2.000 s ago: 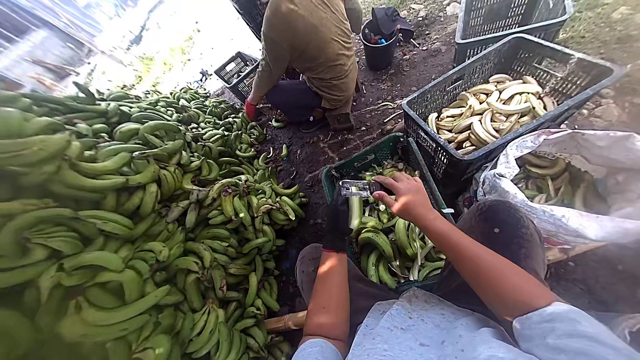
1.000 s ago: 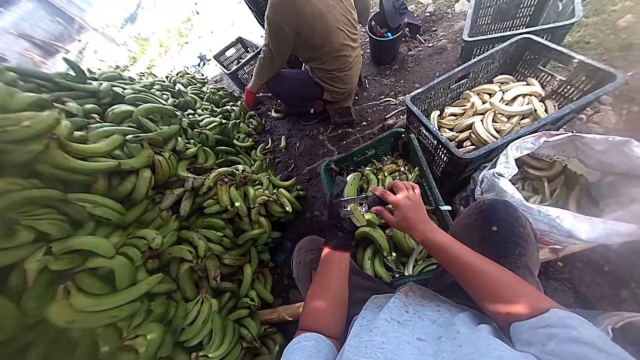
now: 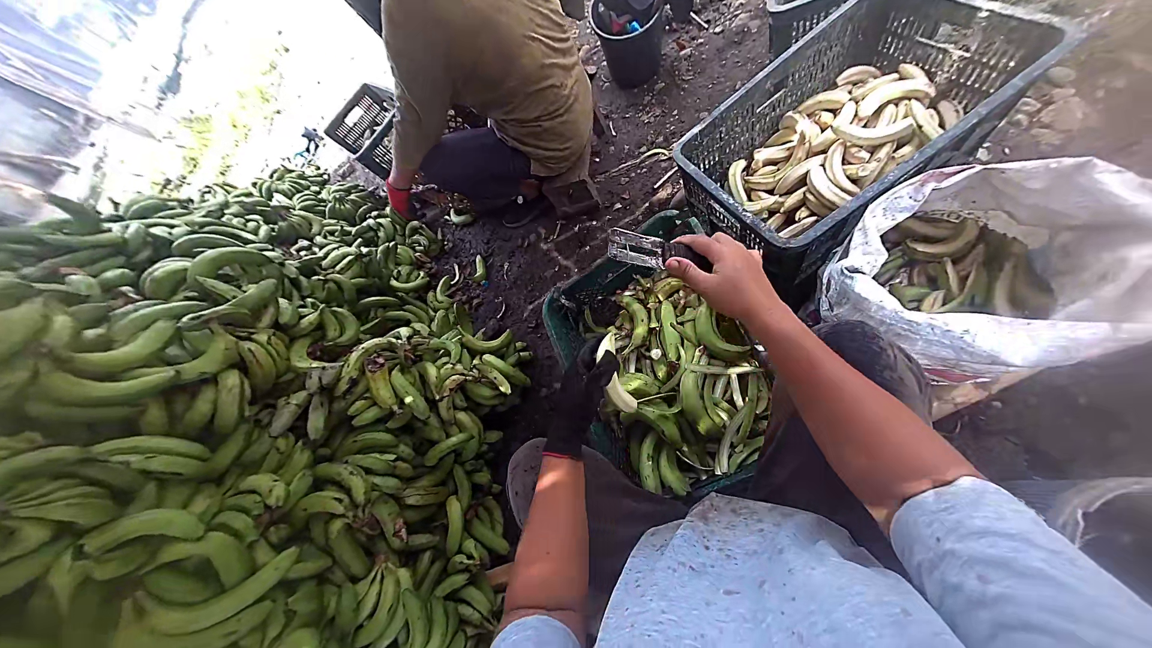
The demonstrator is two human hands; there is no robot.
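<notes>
My left hand (image 3: 580, 400), in a black glove, is closed around a partly peeled banana or plantain (image 3: 619, 387) whose pale flesh shows at the left side of a green plastic crate (image 3: 560, 328). In my bare right hand (image 3: 724, 270) is the dark handle of a metal peeler (image 3: 637, 247), raised over the far edge of that crate, apart from the fruit. Green bananas or plantains and strips of peel (image 3: 693, 378) fill the crate between my knees. The fingers of my left hand are partly blurred.
A large heap of green bananas (image 3: 225, 405) lies to the left. At the right stand a black crate (image 3: 774, 225) of peeled fruit and an open white sack (image 3: 972, 337) holding more. Ahead, a person (image 3: 504, 99) with a red glove crouches near a black bucket (image 3: 630, 54).
The peeler in my right hand has moved away from my left hand, up toward the crate's far edge. Pale flesh now shows on the fruit in my left hand.
</notes>
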